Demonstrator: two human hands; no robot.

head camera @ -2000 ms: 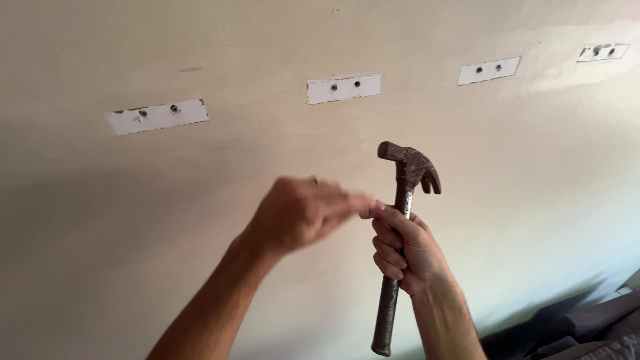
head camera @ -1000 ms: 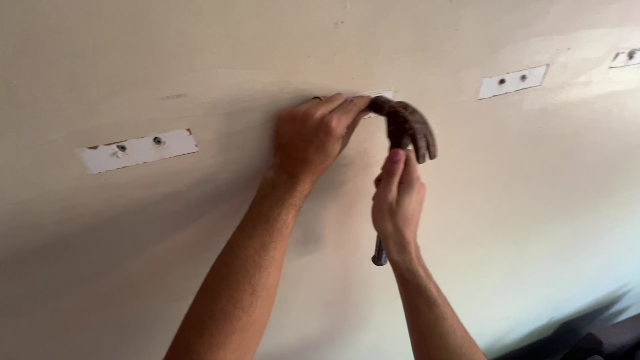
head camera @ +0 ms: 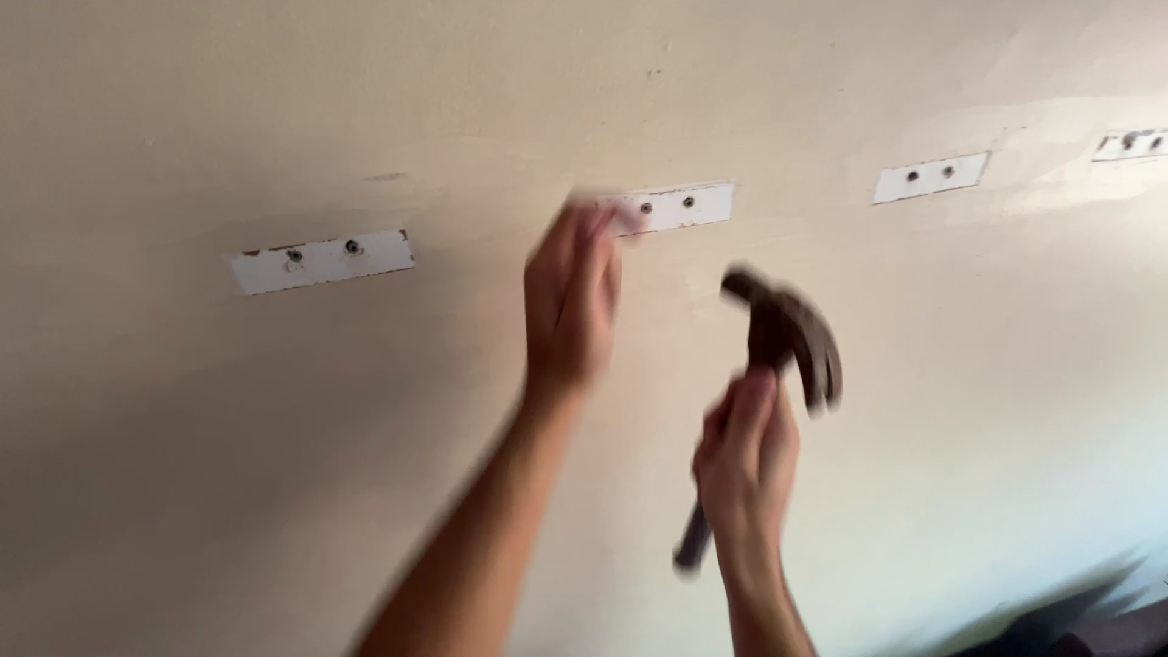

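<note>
My right hand grips the handle of a claw hammer close below its dark, worn head. The hammer stands nearly upright, face to the left and claws to the right, below the second white patch on the wall. My left hand, blurred, is raised at the left end of that patch, its fingertips over or near it. Whether it holds anything small cannot be told. Two dark holes or plugs show in the patch to the right of my fingers.
The beige wall fills the view. It bears another white patch on the left, one on the right and one at the right edge, each with two dark spots. Dark fabric-like material lies at the bottom right.
A second ago the hammer head was up beside my left hand, over the second patch; now it is lower and apart from it. My left hand has uncovered most of the patch.
</note>
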